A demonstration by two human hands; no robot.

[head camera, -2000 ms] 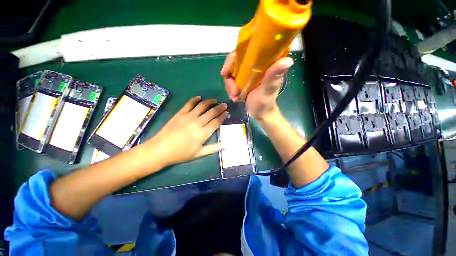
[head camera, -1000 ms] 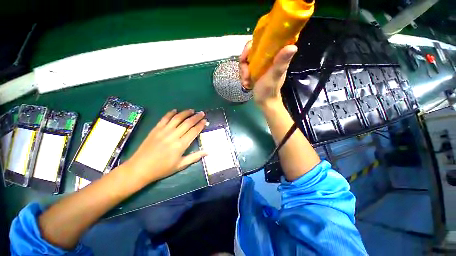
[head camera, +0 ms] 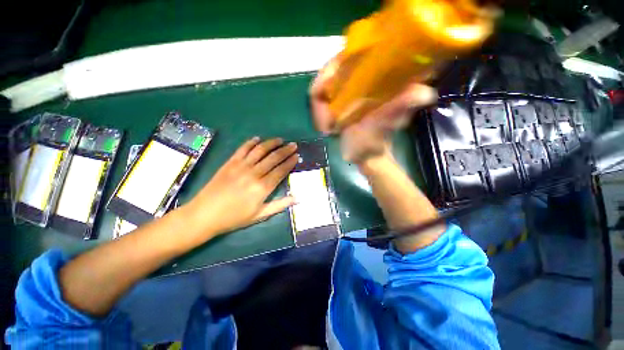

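Observation:
A phone assembly (head camera: pixel 312 202) with a white middle and dark ends lies on the bench in front of my body. My left hand (head camera: pixel 256 181) lies palm down beside it, with fingertips at its dark top end and the thumb at the white part's left edge. My right hand (head camera: pixel 369 123) is blurred and grips the orange electric screwdriver (head camera: pixel 383 61) above and beyond the phone. The screwdriver's tip is not clearly visible, so I cannot tell whether it touches anything.
Several waiting phones (head camera: pixel 154 174) overlap at the left on the green mat (head camera: pixel 226 113). A white strip (head camera: pixel 205 65) runs behind them. A black blister tray (head camera: pixel 438 154) with grey-black plates lies at the right. A blurred black cable (head camera: pixel 383 236) crosses my right forearm.
The view has shifted. The screwdriver in my right hand has moved from above the round speckled dish, tilts more to the right, and the dish no longer shows. My left hand stays at the phone.

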